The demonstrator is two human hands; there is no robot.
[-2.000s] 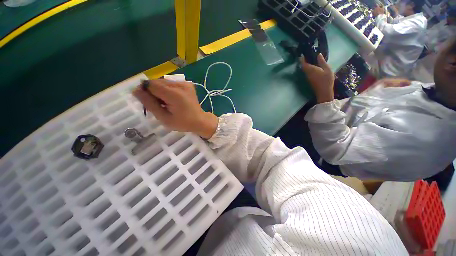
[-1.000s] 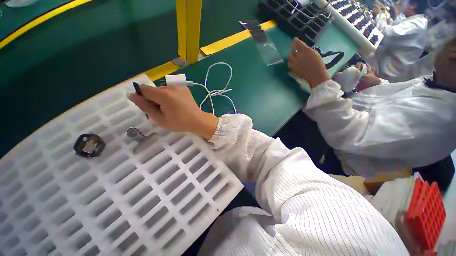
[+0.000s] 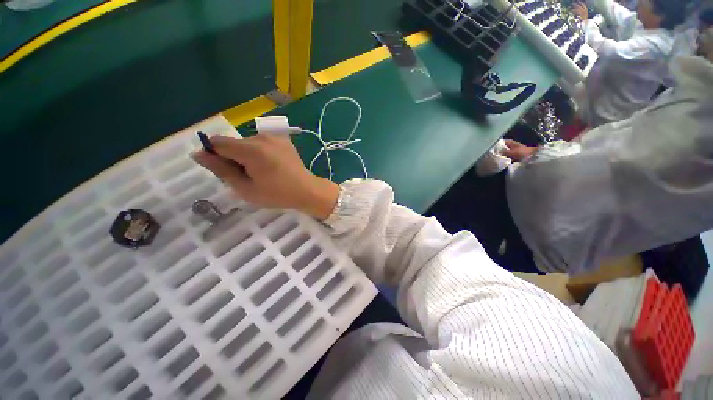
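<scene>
My right hand (image 3: 262, 168) is over the upper right part of the white foam tray (image 3: 249, 341). It is closed on a thin dark tool (image 3: 205, 141), perhaps tweezers; only its dark end shows above the fingers. A dark, roughly octagonal housing (image 3: 135, 228) with a paler centre lies on the tray to the left of the hand. A silver-grey metal clip (image 3: 213, 216) lies between the housing and my wrist, just below the hand. My left hand is not in view.
A white adapter block (image 3: 273, 126) and coiled white cable (image 3: 344, 145) lie beyond my hand. A clear plastic strip (image 3: 417, 78), a black strap (image 3: 508, 99) and a black compartment tray (image 3: 461, 30) lie farther right. A neighbour's sleeve (image 3: 610, 172) and red slotted trays (image 3: 667, 331) are at right.
My right hand has shifted slightly left and the dark tool's angle has changed. The neighbour's hand has drawn back from the black strap, which now lies on the bench.
</scene>
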